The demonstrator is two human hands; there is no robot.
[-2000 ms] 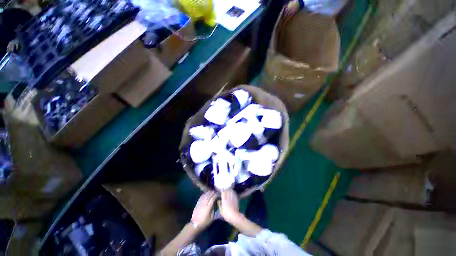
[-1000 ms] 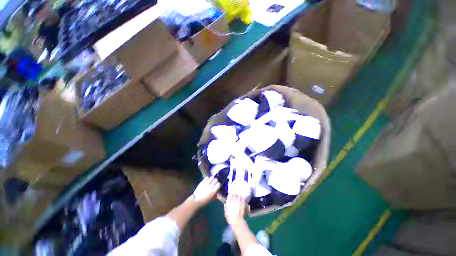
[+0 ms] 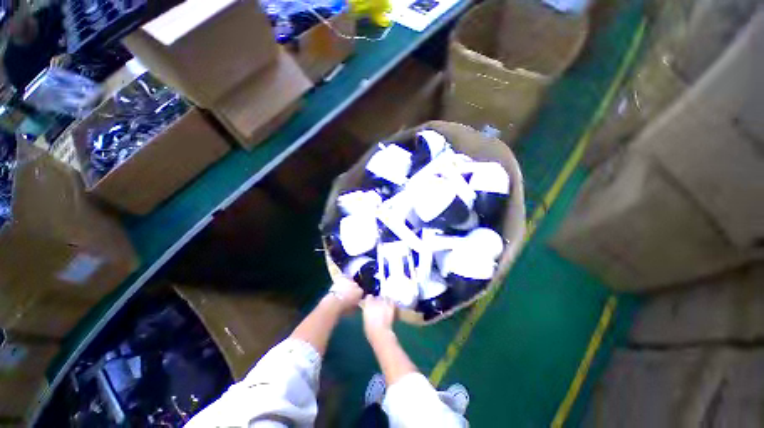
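Note:
A large bulging brown carton [image 3: 518,219] stands on the green floor, full of white-and-black camera units [image 3: 436,196]. My left hand [image 3: 346,292] is at the carton's near rim, its fingers curled over the edge. My right hand [image 3: 379,313] is beside it on the same near rim, fingers over the edge. Both hands grip the rim close together; the fingertips are partly hidden by the rim and the units.
A green workbench [image 3: 251,167] runs diagonally on the left, bearing open cartons of small parts [image 3: 159,171]. An open carton [image 3: 494,84] stands beyond the held one. Stacked cartons [image 3: 653,209] line the right side. A carton of dark parts [image 3: 226,334] is at lower left. Yellow lines mark the floor.
The view has shifted against the bench and floor. The hands were apart on the rim one second ago and are now closer together. The camera carton sits nearer the floor's yellow line than two seconds ago.

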